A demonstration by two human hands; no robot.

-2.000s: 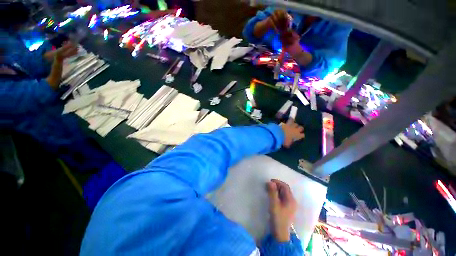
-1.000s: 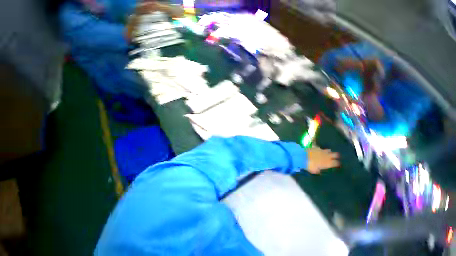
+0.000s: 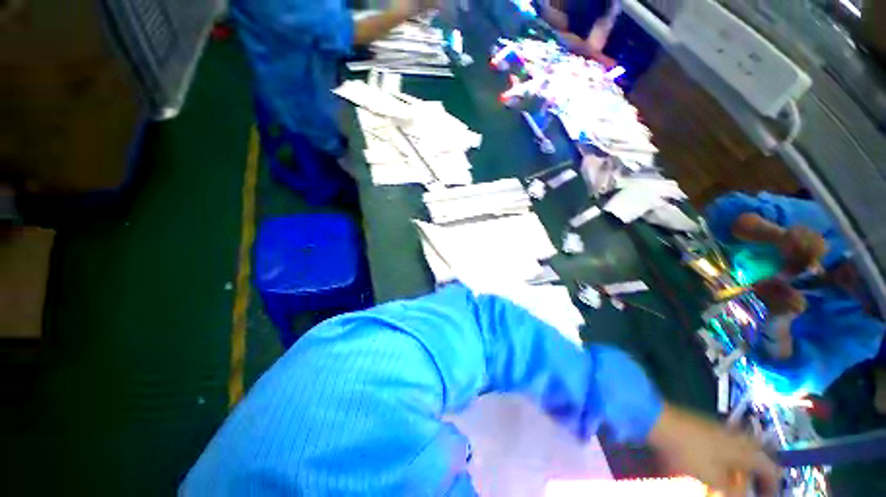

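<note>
My left hand [image 3: 714, 451] is blurred near the lower right, at the end of a blue sleeve that reaches across the white mat [image 3: 525, 442]. An orange glow shows at its fingertips. A brightly lit pink-white light strip [image 3: 627, 488] lies along the bottom edge of the picture, its right end close under my left hand. The frame does not show whether the fingers grip it. My right hand is not in view.
White flat sleeves [image 3: 486, 243] lie in piles beyond my arm. Lit strips [image 3: 583, 92] are heaped farther back. A dark metal bar [image 3: 835, 449] is right of my hand. A blue stool [image 3: 311, 254] stands left of the bench. Other people in blue work across and along the bench.
The view has swung left along the bench. My left hand has moved toward the lower right. The lit strip has appeared at the bottom edge. My right hand, seen over the mat earlier, is out of view.
</note>
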